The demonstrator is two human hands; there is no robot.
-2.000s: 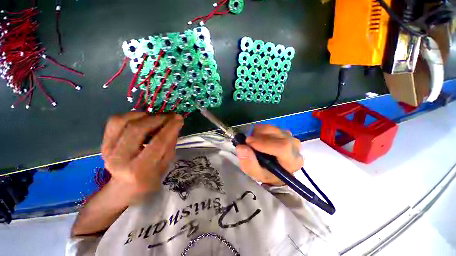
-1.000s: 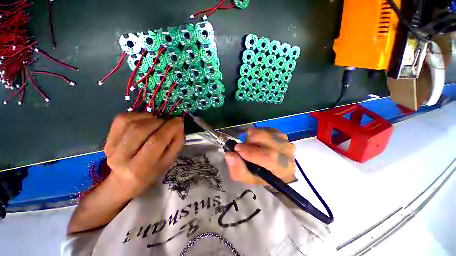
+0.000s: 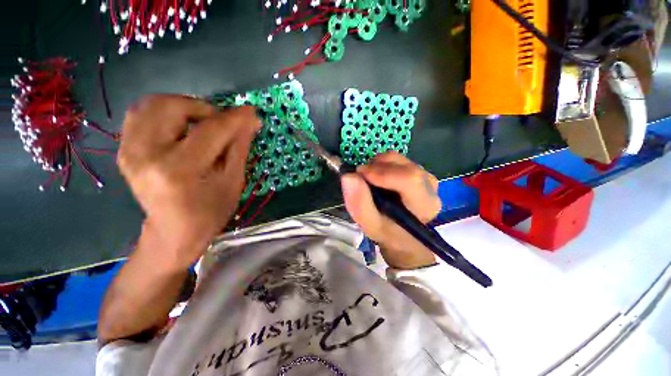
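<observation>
The PCB panel being wired lies on the dark green worktop in front of me, with red leads at its near left edge. My left hand is over the panel's left part and hides it; its fingers are bent together and I cannot tell whether they hold a lead. My right hand holds the soldering iron by its black handle. The iron's metal barrel points up and left over the panel's right part; I cannot tell whether the tip touches. The bare PCB panel lies to the right, its near edge partly behind my right hand.
A loose pile of red leads lies at left. More leads and wired boards lie at the far side. The orange solder station, a cardboard box and a white curved part stand right. A red stool is beside the bench.
My left hand has moved up and forward from the panel's near edge to over its left part. The iron's tip has moved further onto the panel. The view has shifted, showing more of the far side.
</observation>
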